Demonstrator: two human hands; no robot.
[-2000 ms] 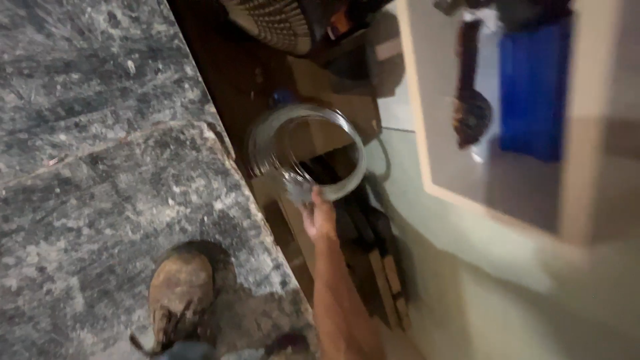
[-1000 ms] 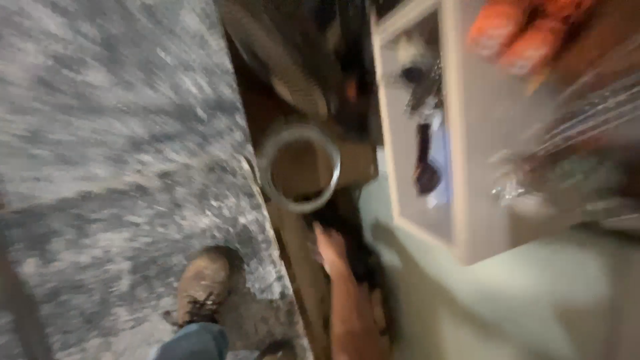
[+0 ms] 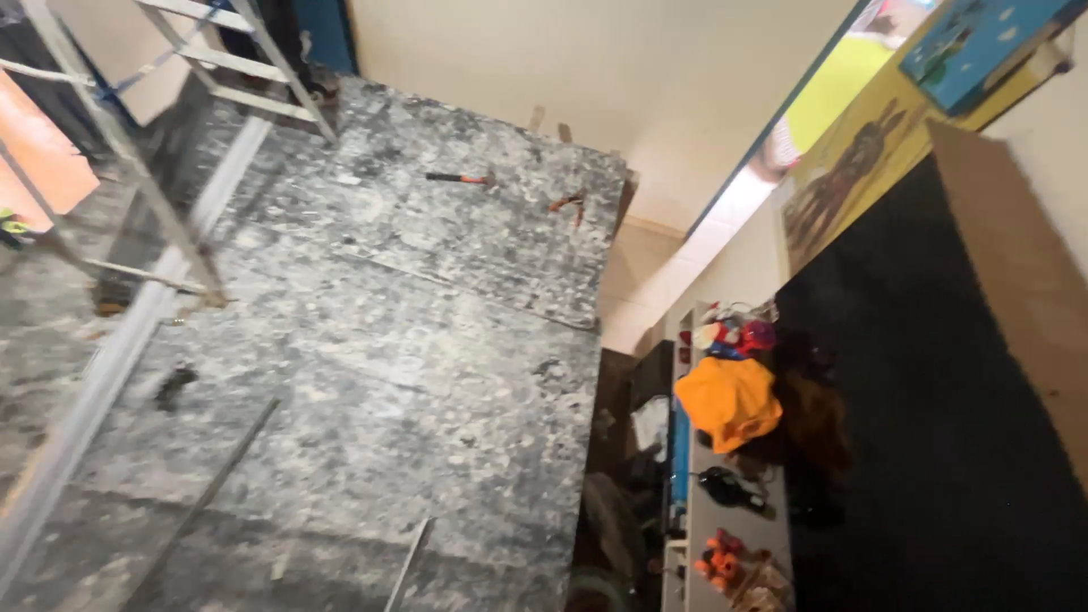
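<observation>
Neither my left hand nor my right hand shows now. A hammer (image 3: 460, 178) with a dark and orange handle lies on the paint-spattered grey floor covering. Right of it lies an orange-handled hand tool (image 3: 568, 202), its exact kind unclear. A long pale metal channel (image 3: 127, 357) runs across the left side, passing by the foot of an aluminium ladder (image 3: 153, 187). Thin metal strips, one (image 3: 208, 493) longer than the other (image 3: 410, 563), lie on the lower part of the covering. A faint pale ring shows at the bottom edge, blurred.
A low shelf unit (image 3: 739, 531) stands at right, bearing an orange cloth (image 3: 729, 403), small coloured items and a dark object. Beside it is a large black panel (image 3: 901, 408). Cardboard (image 3: 1011, 229) and a yellow picture panel (image 3: 850, 170) are behind. A dark gap runs along the floor covering's right edge.
The view has swung up and away from the boots and the gap. The hand held the wire-like ring in the first frame and was just below it one second ago; no hand shows now.
</observation>
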